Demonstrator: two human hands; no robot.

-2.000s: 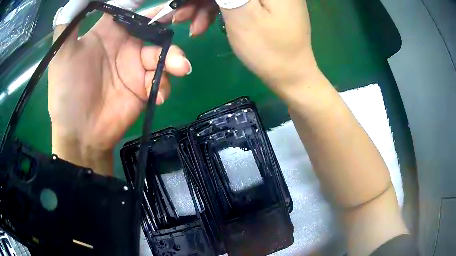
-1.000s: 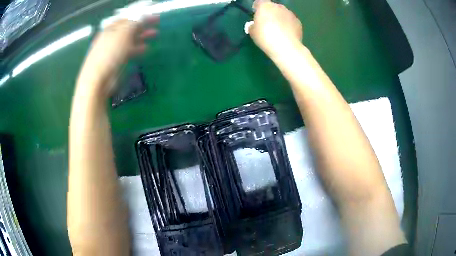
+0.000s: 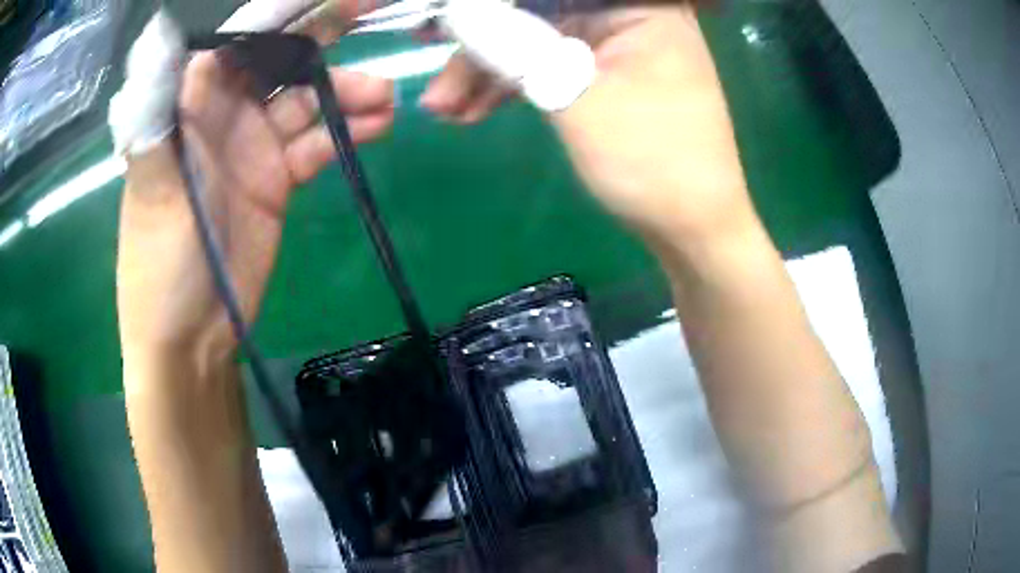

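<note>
My left hand [image 3: 229, 168], with white finger cots, holds a black phone middle frame [image 3: 364, 207] by its narrow end bar at the upper left. The frame's plate end hangs down in front of the left stack. My right hand [image 3: 626, 123] is at the top centre with a white finger cot on it. Part of it is cut off by the top edge, and a dark thing shows at its fingers, too blurred to tell. Two stacks of black frames lie side by side, the right stack [image 3: 626, 448] uncovered and the left stack [image 3: 336, 364] partly hidden by the held frame.
The stacks lie on a white foam sheet [image 3: 716, 448] over the green mat [image 3: 470, 224]. A clear plastic bag [image 3: 50, 84] is at the upper left. Layered white-grey edges [image 3: 25, 481] stand at the far left. A grey panel [image 3: 973, 280] is at the right.
My left hand has come back from its blurred reach and now holds a frame close to the camera. My right hand has moved nearer; the loose frame it touched at the top is no longer seen lying there.
</note>
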